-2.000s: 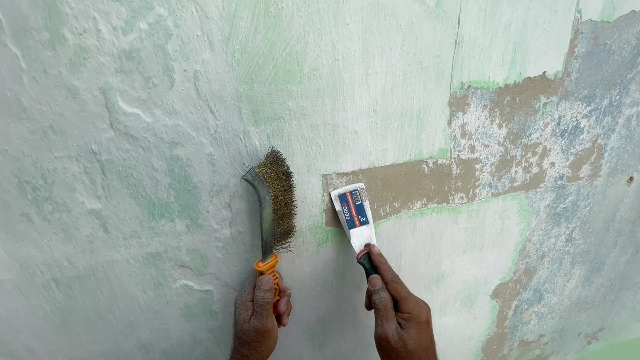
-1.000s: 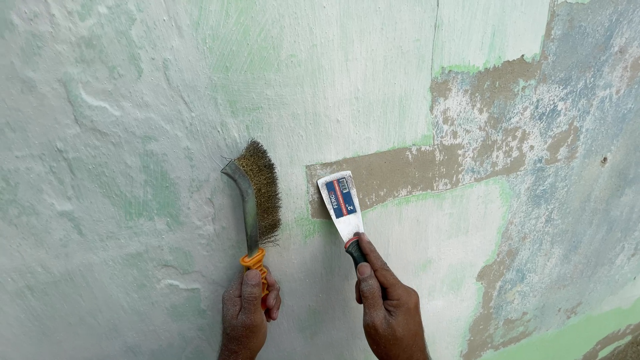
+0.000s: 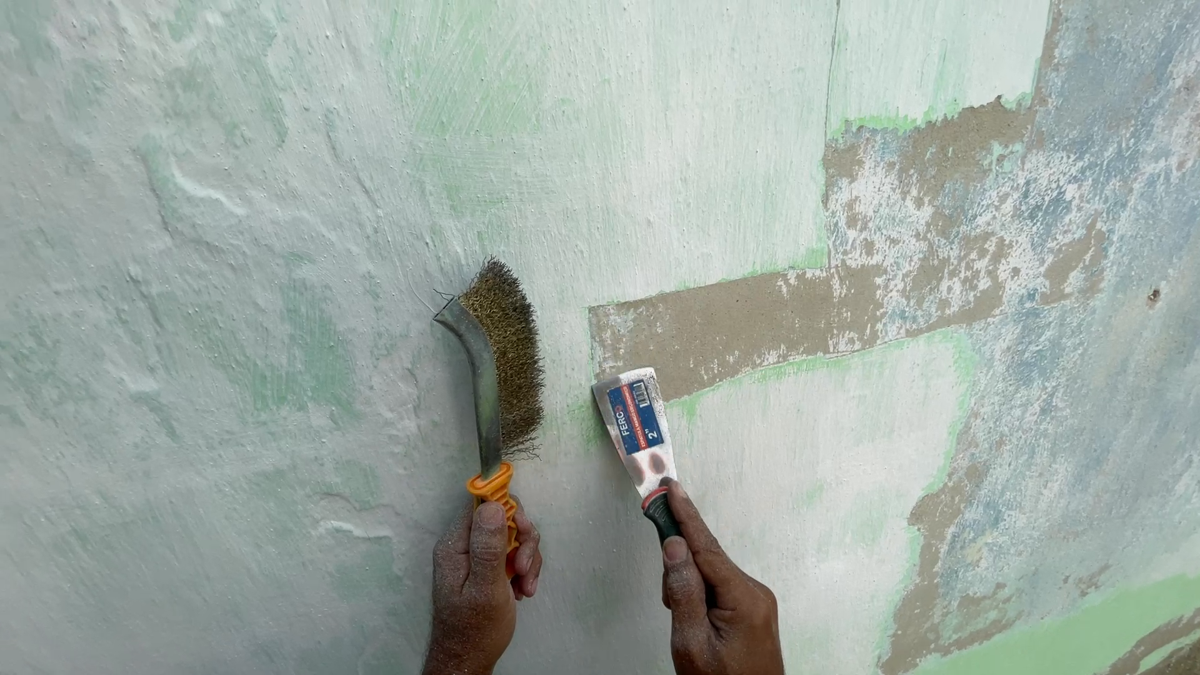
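My left hand (image 3: pixel 483 581) is closed around the orange plastic handle of a wire brush (image 3: pixel 511 366), held upright with its brass-coloured bristles to the right. My right hand (image 3: pixel 717 595) grips the dark handle of a putty knife (image 3: pixel 637 431), its metal blade tilted up and left. A blue label with writing is on the blade. The blade's tip overlaps the lower left end of a bare grey-brown strip (image 3: pixel 741 328) in the painted wall. Whether the blade or the bristles touch the wall cannot be told. Dust covers both hands.
The wall (image 3: pixel 281 234) fills the view, rough and pale green-white on the left. Toward the right lies a patch of worn blue-grey and white paint (image 3: pixel 1041 394) with bare areas. A thin crack runs down near the top. Brighter green paint (image 3: pixel 1087 619) shows at the lower right.
Against the strip, the putty knife has moved down, from over its left end to its lower left corner. Both hands still hold the same tools.
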